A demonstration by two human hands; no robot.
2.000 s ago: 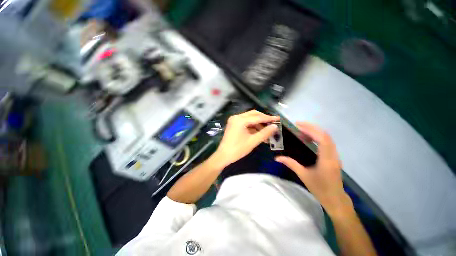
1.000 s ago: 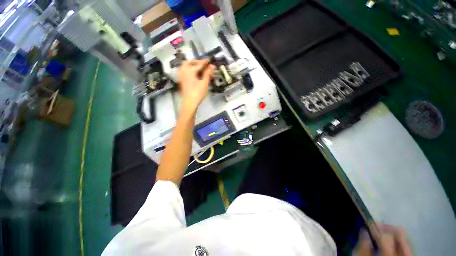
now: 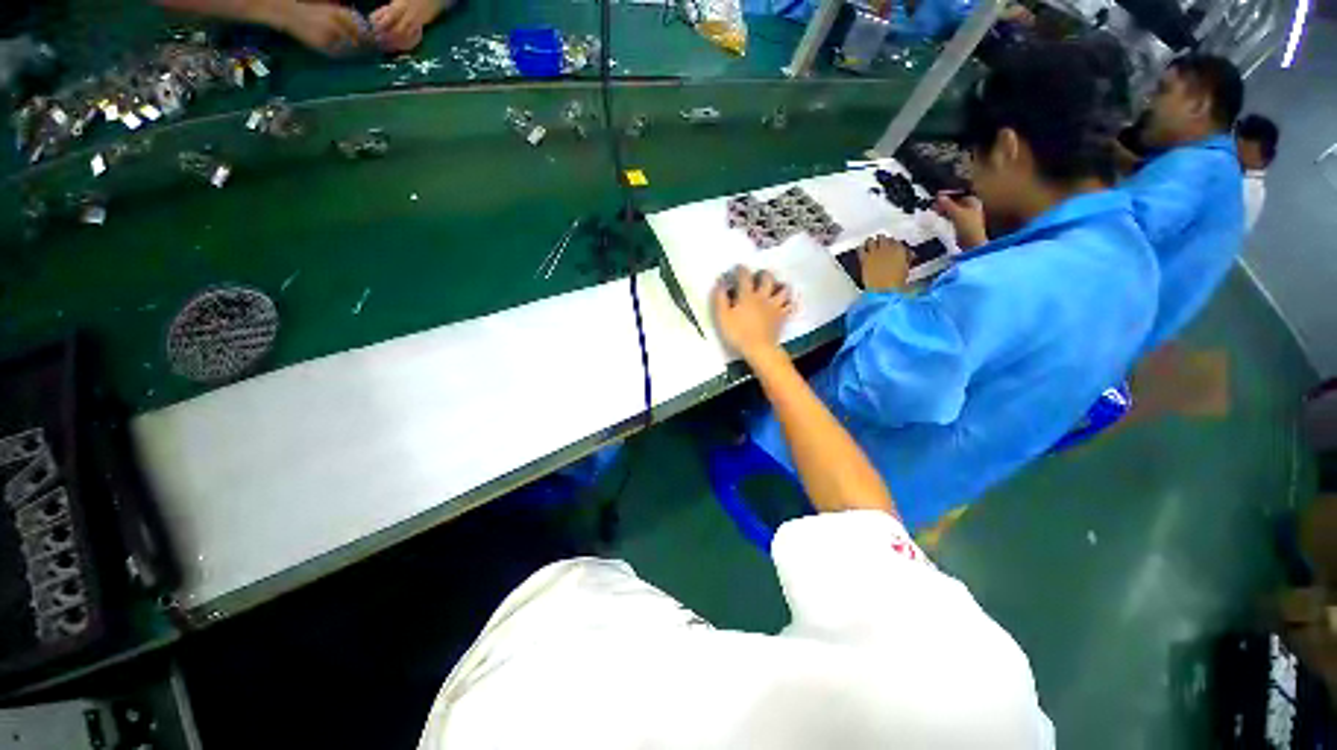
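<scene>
My right hand (image 3: 754, 312) reaches out over the near edge of a white sheet (image 3: 814, 301) on the bench, palm down with fingers bent. A small grey piece (image 3: 732, 281) shows at its fingertips; whether the fingers grip it or only touch it cannot be told. A group of grey metal housings (image 3: 785, 216) lies on the same sheet just beyond the hand. My left hand is not in view.
A long white strip (image 3: 425, 418) runs left to a black tray with housings (image 3: 52, 542). A perforated round dish (image 3: 223, 333) sits behind it. A dark cable (image 3: 636, 293) hangs across the strip. A person in blue (image 3: 1012, 322) sits at the right. Loose parts lie on the green bench (image 3: 425, 235).
The view has swung right, away from the machine. My left hand has left the machine and is out of view. My right hand is now stretched out to the neighbouring white sheet.
</scene>
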